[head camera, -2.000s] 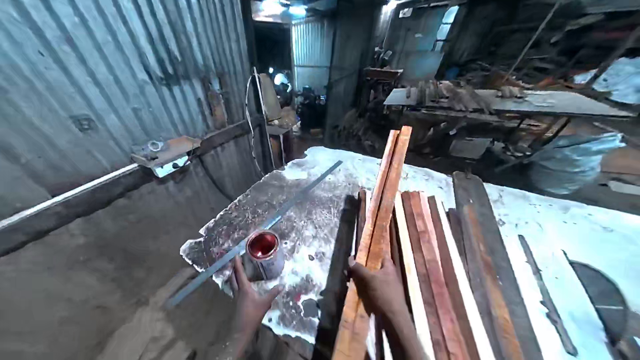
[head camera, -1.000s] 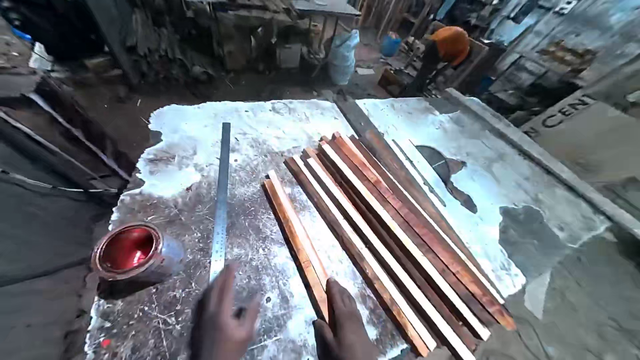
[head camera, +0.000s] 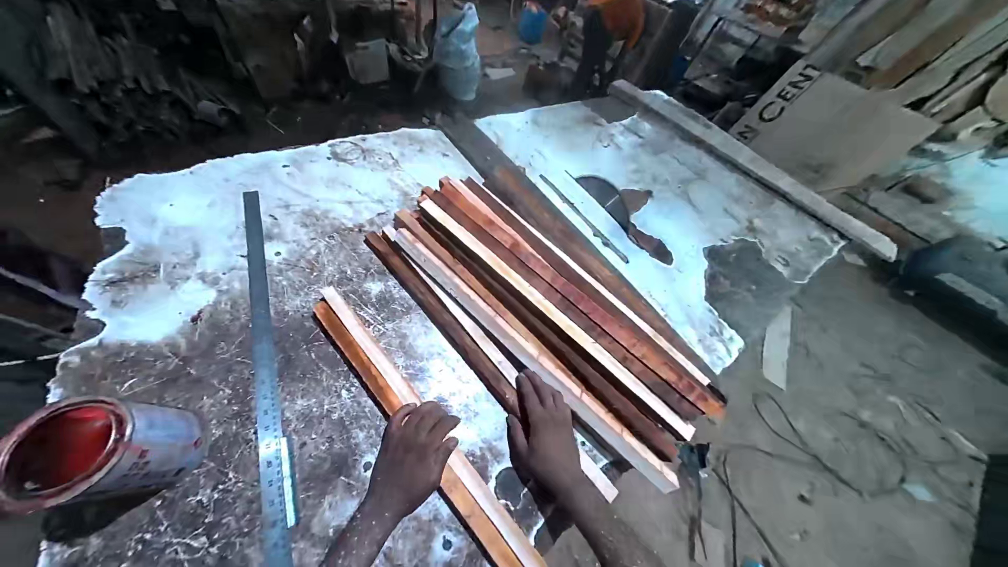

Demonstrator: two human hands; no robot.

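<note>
My left hand (head camera: 416, 447) rests over a pair of wooden strips (head camera: 366, 352), one orange-brown and one pale, lying side by side on the worktable (head camera: 213, 346). My right hand (head camera: 542, 429) has its fingers on a dark brown strip (head camera: 449, 315) at the left side of a fanned group of wooden strips (head camera: 551, 283), light and reddish. Its grip is partly hidden under the palm. Left of the pair lies a metal ruler (head camera: 264, 346). An open metal can (head camera: 157, 445), red inside, is at the lower left.
A dark board (head camera: 492, 161) runs beneath the group's right side. Beyond it are a thin rod (head camera: 587, 216) and a dark disc (head camera: 602, 197). A long beam (head camera: 756, 169) lies along the far right edge. A person (head camera: 602, 39) is in the background; cables (head camera: 811, 449) lie on the floor.
My right hand has moved off the pair of strips to the dark strip on its right. My left hand has moved from near the ruler onto the pair. The view has swung strongly since the oldest frame.
</note>
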